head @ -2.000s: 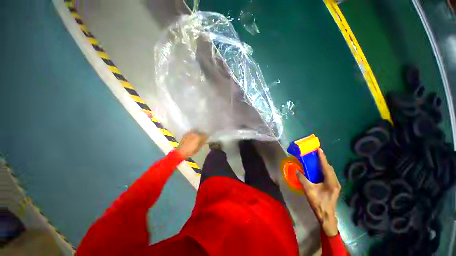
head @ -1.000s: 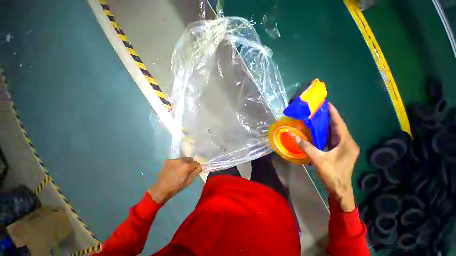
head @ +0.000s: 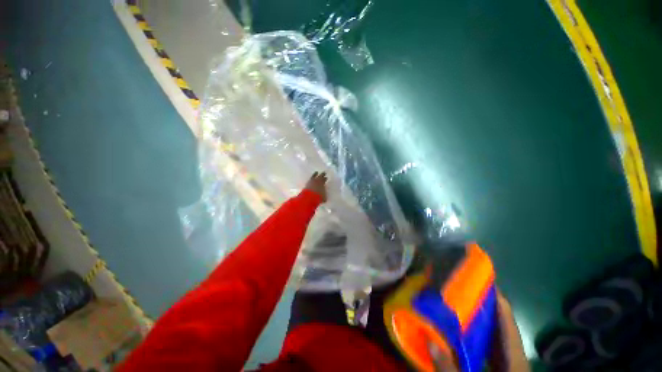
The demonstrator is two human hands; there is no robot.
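A large clear plastic bag (head: 254, 109) hangs open at the near edge of the green-topped table (head: 493, 123). My left hand (head: 318, 184) is inside or over the bag's opening, small and partly blurred; whether its fingers touch the film cannot be told. My right hand (head: 512, 338) is at the bottom right, blurred and cut off by the edge, around the blue and orange tape dispenser (head: 464, 312). The dispenser is by the bag's near right corner. A glossy strip (head: 356, 287) hangs at the bag's near rim.
Black ring-shaped pads (head: 599, 314) lie in a heap at the lower right. A yellow tape line (head: 617, 123) runs along the table. Clear film scraps (head: 356, 52) lie on the table beyond the bag. A cardboard box (head: 98, 334) is on the floor at lower left.
My left hand has left the bag's near rim and reached forward over the bag. The dispenser in my right hand is lower in view. The black pads have shifted toward the lower right edge.
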